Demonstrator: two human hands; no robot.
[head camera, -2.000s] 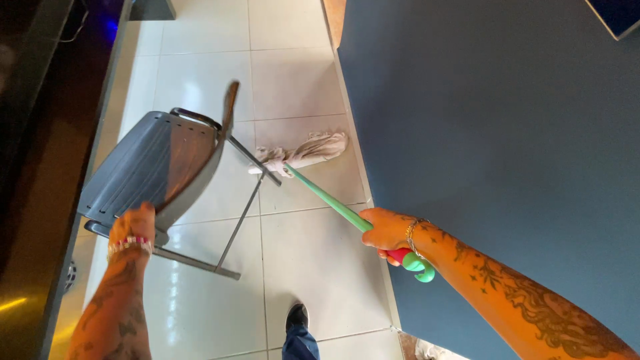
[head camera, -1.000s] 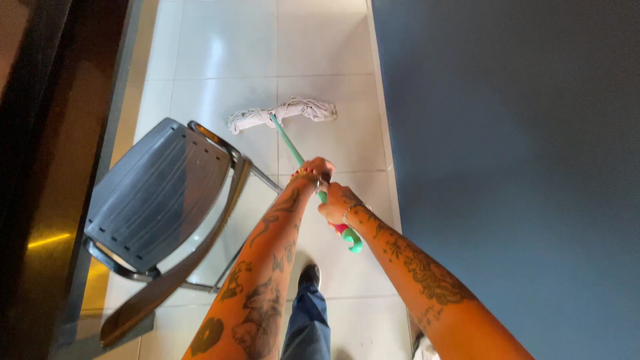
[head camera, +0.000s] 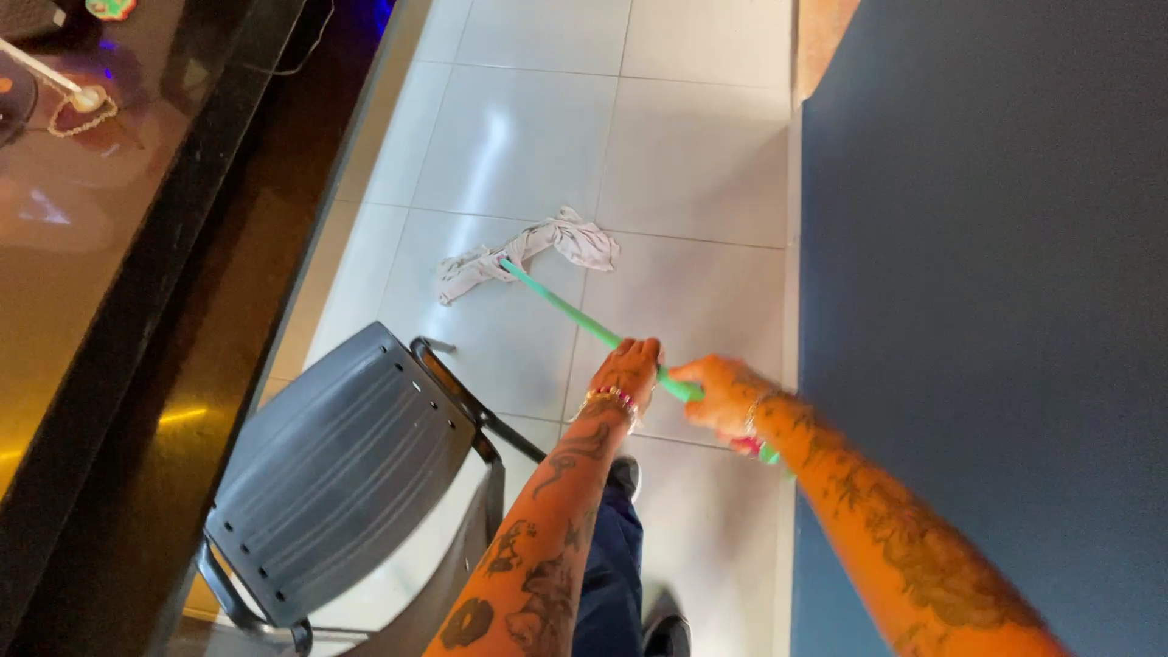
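A green mop handle (head camera: 570, 311) slants down from my hands to a pale cloth mop head (head camera: 538, 248), which lies spread on the tiled floor. My left hand (head camera: 628, 370) is closed around the handle lower down, nearer the cloth. Closer to the handle's red and green end, my right hand (head camera: 728, 394) grips it too. A dark plastic chair (head camera: 351, 474) with a metal frame stands left of my left forearm, which hides part of it.
A dark panel or wall (head camera: 985, 274) borders the floor on the right. Along the left runs a dark counter edge (head camera: 173, 237), with small items on the surface beyond it. My feet are at the bottom of the view.
Two seconds ago my left hand was on the chair; since then it has let go and taken hold of the mop handle. Between one second ago and now, the mop head has changed its angle.
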